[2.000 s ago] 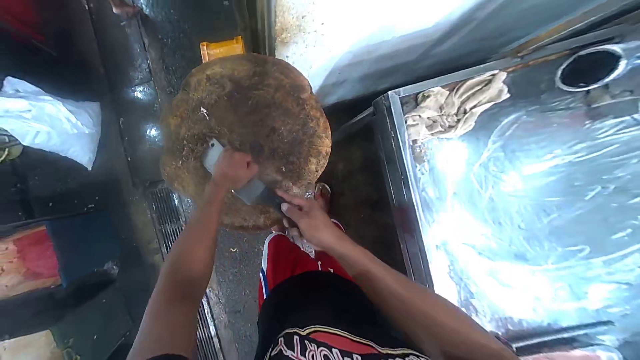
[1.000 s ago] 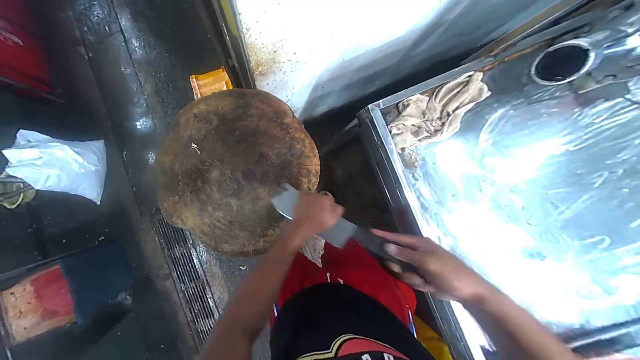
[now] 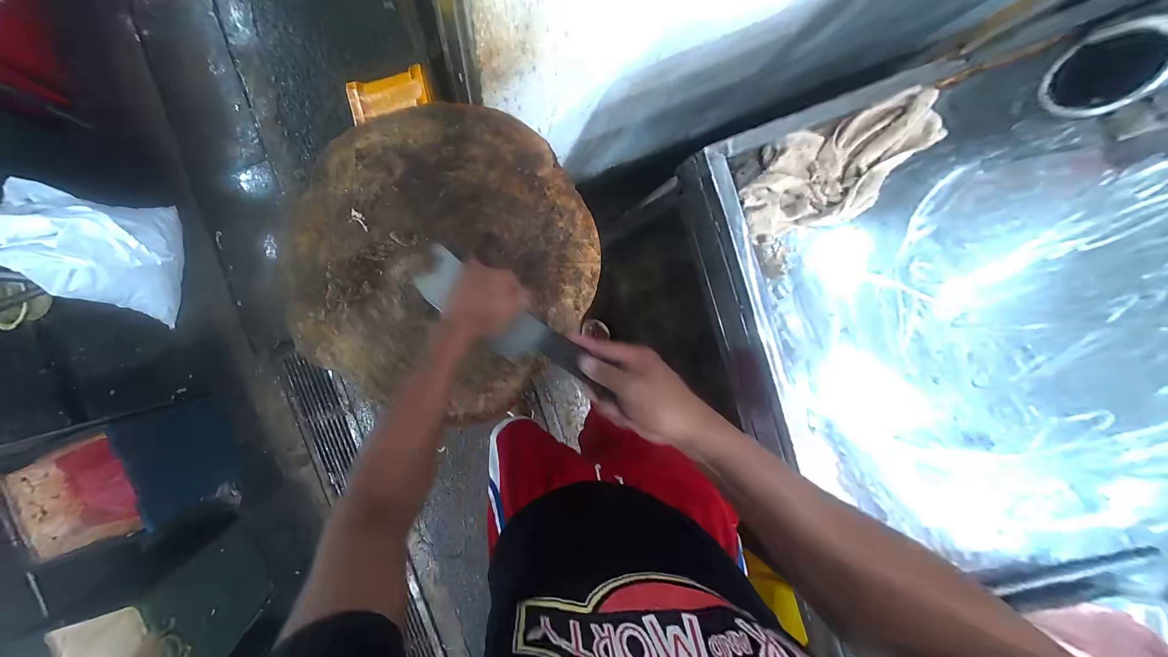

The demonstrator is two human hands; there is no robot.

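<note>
A wide-bladed knife (image 3: 522,336) lies slantwise over the lower part of a round, worn wooden chopping block (image 3: 538,219). Its dark handle is in my right hand (image 3: 639,388), whose fingers close around it just off the block's lower right edge. My left hand (image 3: 488,299) is on the blade near its far end; it is blurred, and its fingers are partly hidden. The blade's tip shows to the left of that hand, over the block. Small pale scraps (image 3: 358,219) lie on the block's upper left.
To the right is a wet metal table (image 3: 985,365) with a crumpled beige cloth (image 3: 844,169) at its corner. A yellow plastic object (image 3: 391,94) is behind the block. A floor drain grate (image 3: 319,415) runs along the left, with a white bag (image 3: 96,242) farther left.
Both hands have moved the knife from the block's lower right edge back over the block, toward the left. Two seconds ago it was also over the block.
</note>
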